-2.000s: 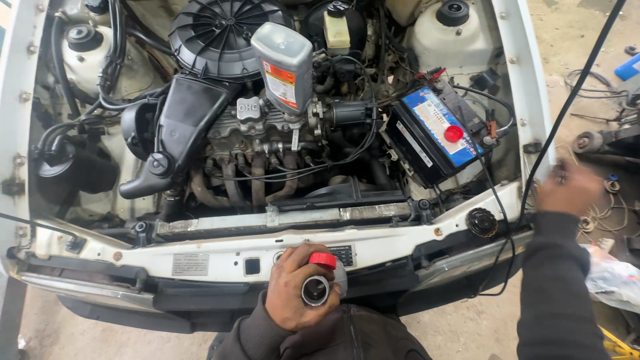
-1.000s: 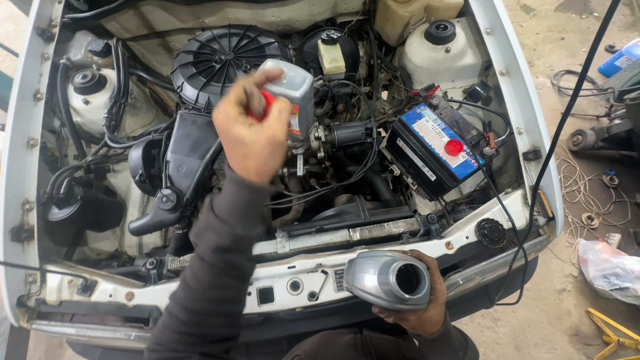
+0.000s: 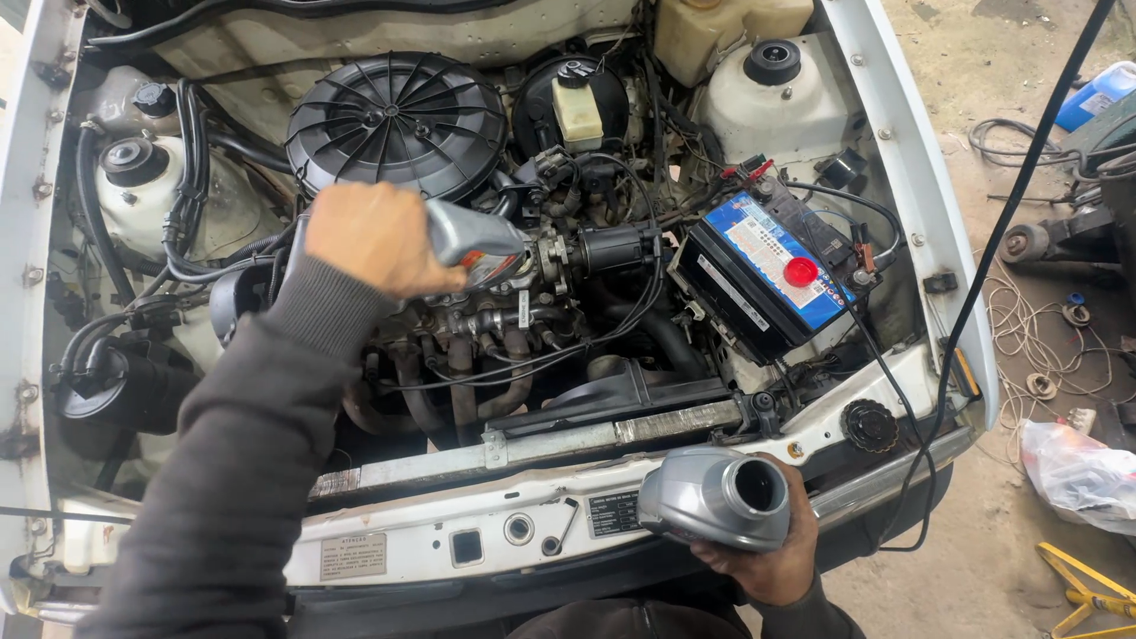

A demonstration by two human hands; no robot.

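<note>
My left hand (image 3: 377,238) grips the base of a grey plastic oil bottle (image 3: 470,235), which lies tilted over the engine with its neck end at the valve cover. Below, at the front panel, my right hand (image 3: 774,559) holds a second grey bottle (image 3: 710,497) from beneath, its uncapped round mouth facing up. A red bottle cap (image 3: 800,272) rests on the car battery (image 3: 763,266). A black filler cap (image 3: 870,426) sits on the front panel at the right. The tilted bottle's mouth cannot be seen clearly.
A round black air filter housing (image 3: 397,124) stands behind my left hand. A thin black cable (image 3: 985,275) crosses the right fender. On the floor at the right are a plastic bag (image 3: 1078,475), a trolley wheel (image 3: 1025,241), tangled cord and a yellow stand (image 3: 1087,590).
The bottle at the engine stood upside down and now leans over in my left hand. My right hand, earlier out by the right fender, now holds the second bottle, which my left hand held two seconds ago.
</note>
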